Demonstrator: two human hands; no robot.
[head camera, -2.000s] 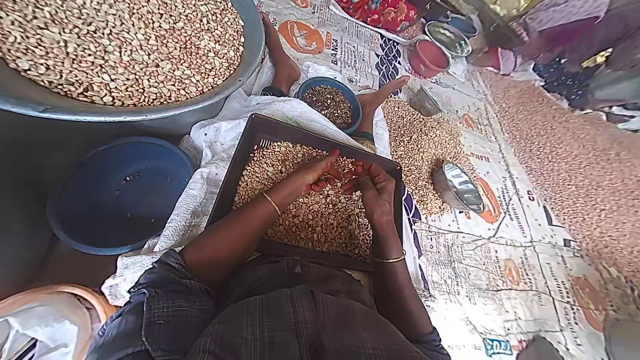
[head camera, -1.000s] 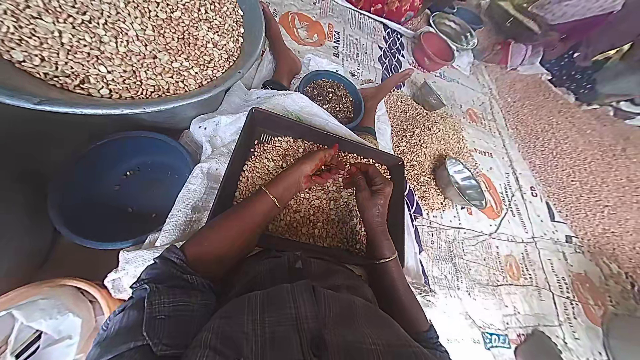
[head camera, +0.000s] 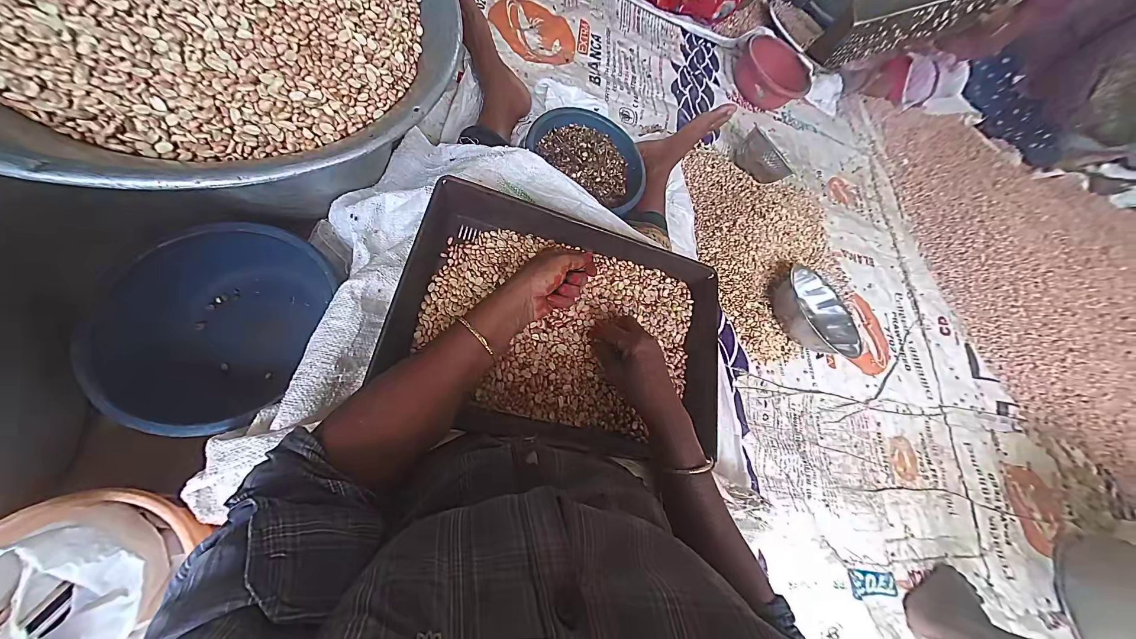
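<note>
A dark rectangular plastic tray (head camera: 568, 220) lies across my lap, its bottom covered with pale seeds or split nuts (head camera: 532, 377). Over the middle of the tray is my left hand (head camera: 561, 282), its fingers curled inward; whether something small is inside them cannot be seen. My right hand (head camera: 626, 351) is lower and to the right, its fingertips down at the seeds, and its grip is hidden by the back of the hand. A blue bowl (head camera: 637, 164) of dark debris stands just beyond the tray, between the feet.
A large metal basin (head camera: 390, 133) of seeds stands at upper left, above a blue plastic tub (head camera: 124, 399). Right of the tray, a steel bowl (head camera: 821, 311) lies tilted by a seed heap (head camera: 754, 231) on printed sacking. Another person (head camera: 1056, 80) is at upper right, near a broad seed spread (head camera: 1021, 266).
My hands were close together over the tray and have moved apart. The right hand has come down toward the seeds. At upper right, a box-like tray with seeds has come into view.
</note>
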